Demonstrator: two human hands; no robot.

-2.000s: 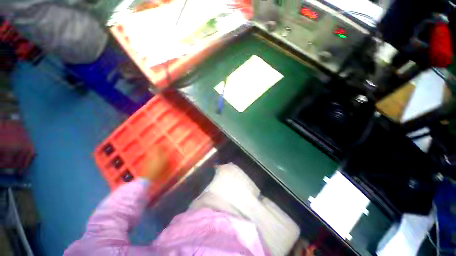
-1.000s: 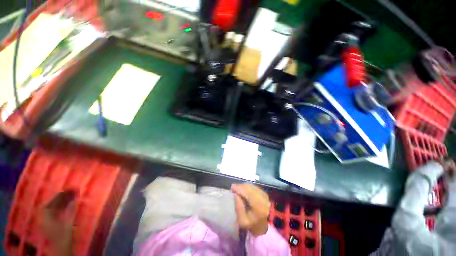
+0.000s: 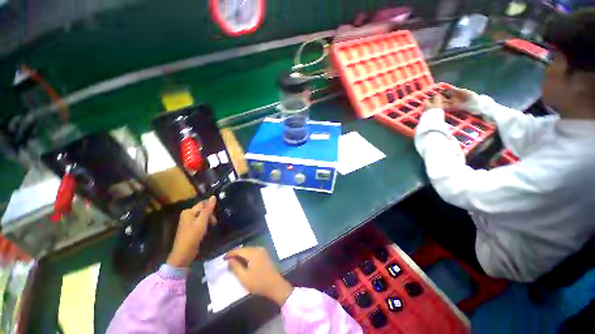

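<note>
My left hand (image 3: pixel 190 229) is raised at the front of the right-hand black clamp fixture (image 3: pixel 240 207), fingertips close together; whether they hold something small is unclear. My right hand (image 3: pixel 258 271) is over the taped white sheet (image 3: pixel 224 285) at the bench edge, thumb and fingers bent close together; no held piece can be made out. The fixture's red handle (image 3: pixel 191 154) stands above it. A second black fixture with a red handle (image 3: pixel 64 196) is to the left. The red tray (image 3: pixel 417 306) below the bench edge at right holds several black pieces, some with pale marks.
A blue control box (image 3: pixel 293 155) with a clear cylinder (image 3: pixel 295 111) stands right of the fixtures. A narrow white sheet (image 3: pixel 289 222) lies before it. A yellowish slip (image 3: pixel 79 299) lies at left. A neighbouring worker (image 3: pixel 509 163) reaches into red trays (image 3: pixel 385 68) at right.
The view has swung right. My left hand has moved from the left red tray to the right-hand fixture. My right hand has moved from above my lap to over the taped white sheet.
</note>
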